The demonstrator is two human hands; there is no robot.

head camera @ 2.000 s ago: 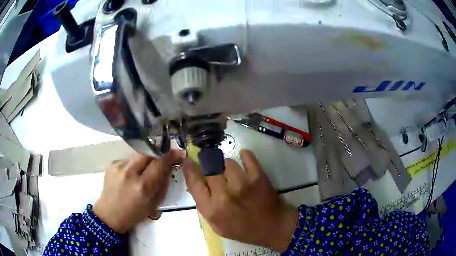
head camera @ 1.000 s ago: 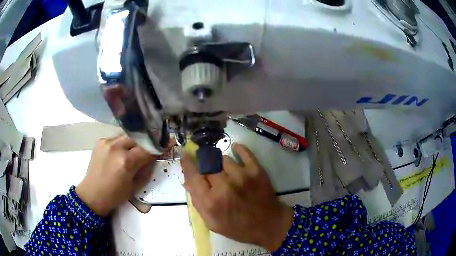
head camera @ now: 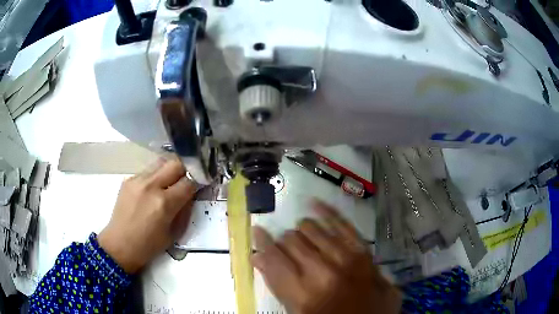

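A plain beige-grey fabric strip point(head camera: 101, 157) lies flat to the left of the white sewing machine head point(head camera: 368, 92). My left hand point(head camera: 150, 211) is at the strip's right end, left of the presser foot area, with its fingertips on the fabric; what they pinch is partly hidden. My right hand point(head camera: 322, 260) is blurred, below and right of the dark round knob point(head camera: 260, 196), with fingers apart and nothing seen in it. A yellow strip point(head camera: 240, 245) runs from the needle area towards me. The needle itself is hidden by the head.
Red and black snips point(head camera: 334, 173) lie right of the needle area. A zipper bundle point(head camera: 423, 202) lies under the machine arm. Cut pieces point(head camera: 21, 211) are heaped at the far left, with longer strips point(head camera: 34, 86) behind them. Ruler marks point(head camera: 184, 311) run along the front edge.
My right hand has moved away from the needle area, to the right and towards me, and uncovered more of the yellow strip. My left hand stays by the fabric. The camera view has shifted slightly.
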